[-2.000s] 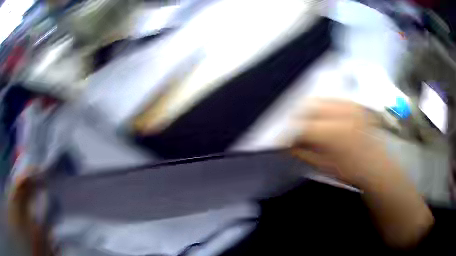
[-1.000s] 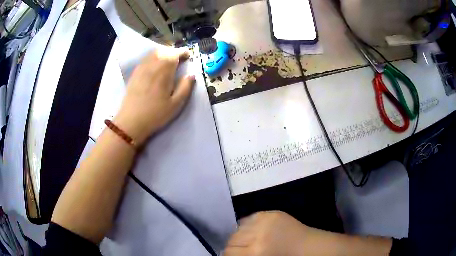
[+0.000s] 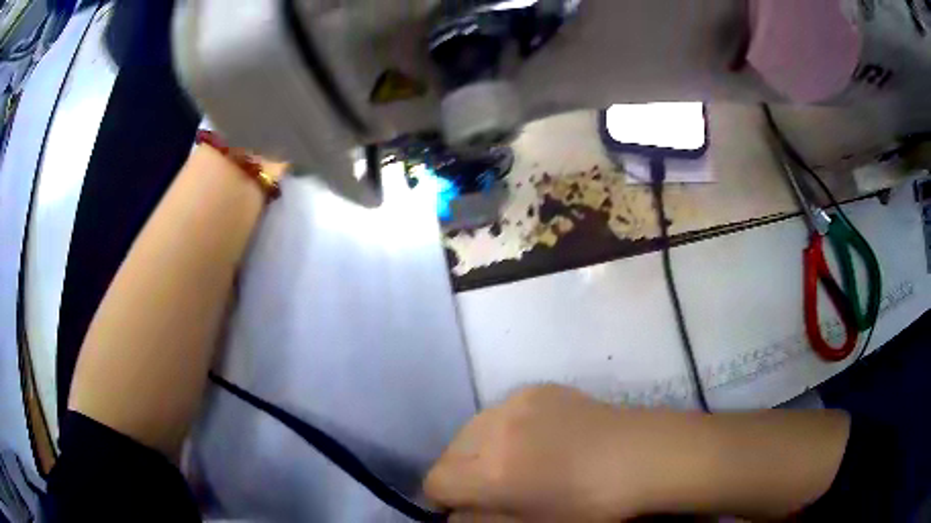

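Note:
A pale grey-white fabric panel [image 3: 347, 306] runs from under the machine's needle area toward the lap, with a dark strip along its lower left. My left forearm lies along the panel's left side. My left hand [image 3: 267, 165] is mostly hidden behind the machine head [image 3: 255, 87]; only skin beside the red-brown bracelet shows. My right hand [image 3: 526, 449] is closed on the panel's near right edge, with its fingers partly cut off by the bottom of the picture. The needle area [image 3: 454, 189] is lit blue-white, and the panel's far end is overexposed there.
A phone [image 3: 655, 130] with a black cable lies behind the table's ruler scale. Red and green handled scissors [image 3: 832, 296] lie at the right. A pink pad [image 3: 803, 46] is on the machine arm. Black and pale layers [image 3: 128, 174] are at the left. The machine bed [image 3: 572, 209] has chipped paint.
The view has shifted, so the machine head now covers my left hand. Two seconds ago both hands held a panel spread out; my right hand has stayed at the near edge since one second ago.

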